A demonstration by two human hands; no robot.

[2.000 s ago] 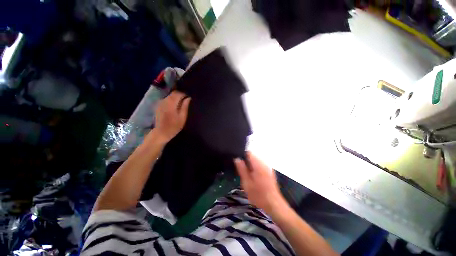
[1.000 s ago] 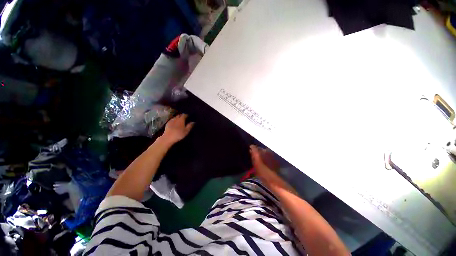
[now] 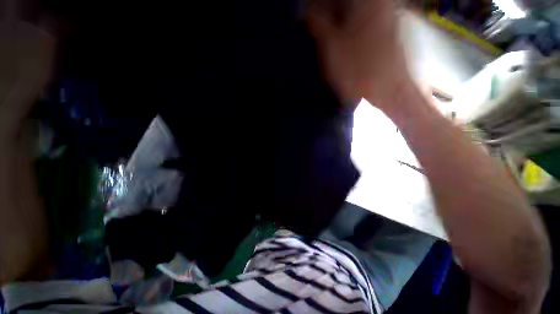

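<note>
A large black cloth piece is raised close in front of the camera and fills the middle of the view. My right hand is at its upper right edge, blurred, with the fingers dark against the cloth; it appears to hold that edge. My left hand is at the far upper left, dark and blurred, with the forearm running down the left rim; its fingers cannot be made out. The cloth hides much of the table.
The white table shows at right behind my right forearm. The cream sewing machine stands at the far right, blurred. Clear plastic and pale bundles lie at left. My striped top is at the bottom.
Both hands have risen from below the table edge, spreading apart, and the black cloth has come up with them towards the camera. The view has also shifted.
</note>
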